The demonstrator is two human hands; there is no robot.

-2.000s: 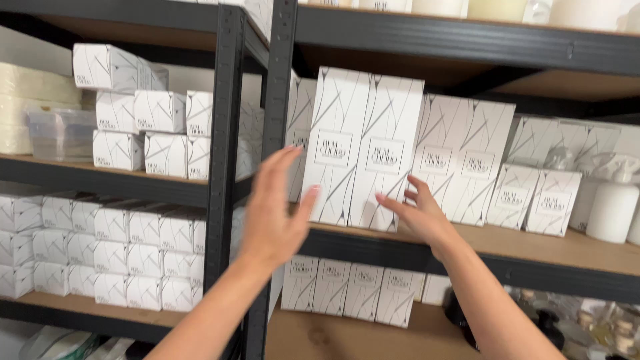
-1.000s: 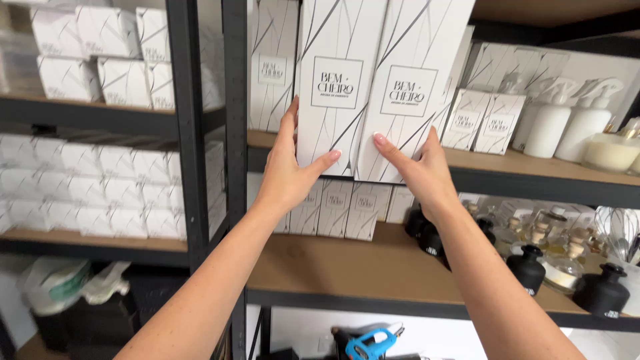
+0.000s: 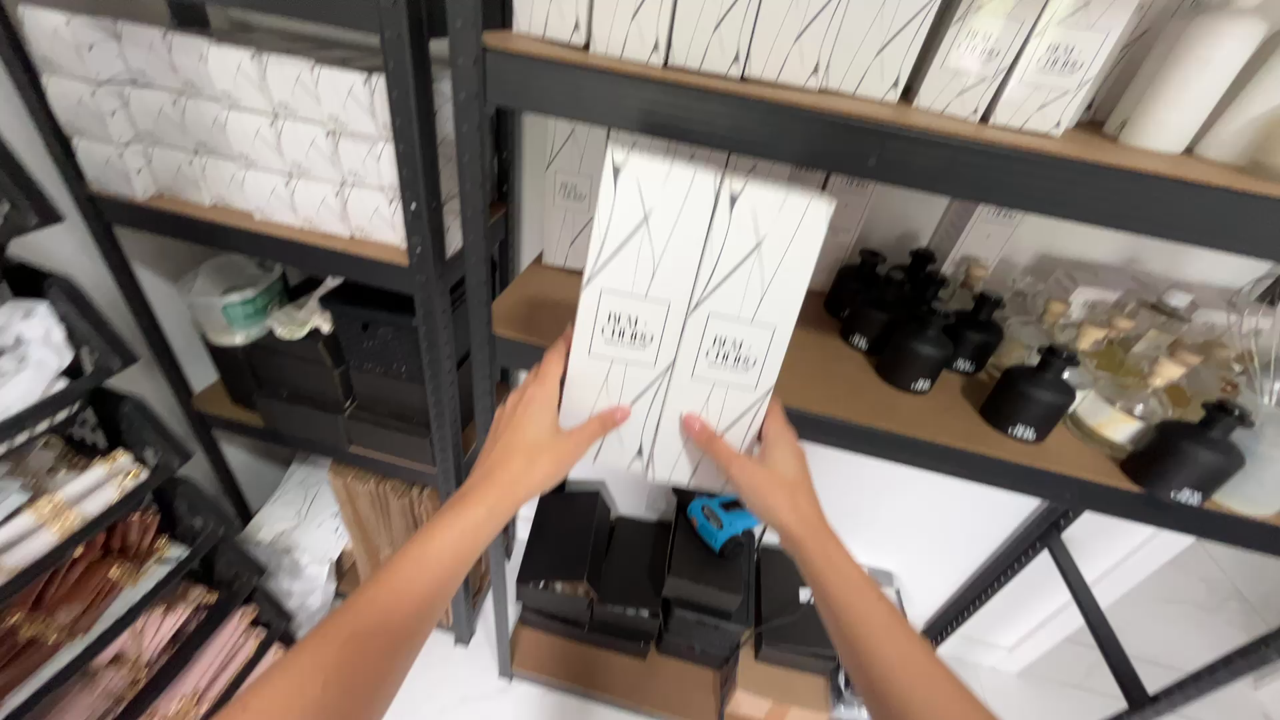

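Two tall white cardboard boxes with black line patterns and writing stand side by side between my hands, in front of the middle shelf. My left hand (image 3: pixel 535 430) grips the left box (image 3: pixel 640 290) at its lower left edge, thumb on the front face. On the right box (image 3: pixel 755 310), my right hand (image 3: pixel 765 465) holds the lower right edge, its thumb near the seam between the two. The fingers behind the boxes are hidden. More white boxes (image 3: pixel 572 200) stand behind them on the shelf.
Black bottles (image 3: pixel 912 350) and glass bottles (image 3: pixel 1120 400) crowd the middle shelf (image 3: pixel 830 380) at right. Above runs a black shelf beam (image 3: pixel 860 150). Below are black boxes (image 3: pixel 635 570) and a blue tool (image 3: pixel 720 520). Black bins (image 3: pixel 150 440) holding packets line the left.
The view has tilted down. My hands, first reaching at the two tall boxes on the upper shelf, took hold of them and have brought them down in front of the shelf below.
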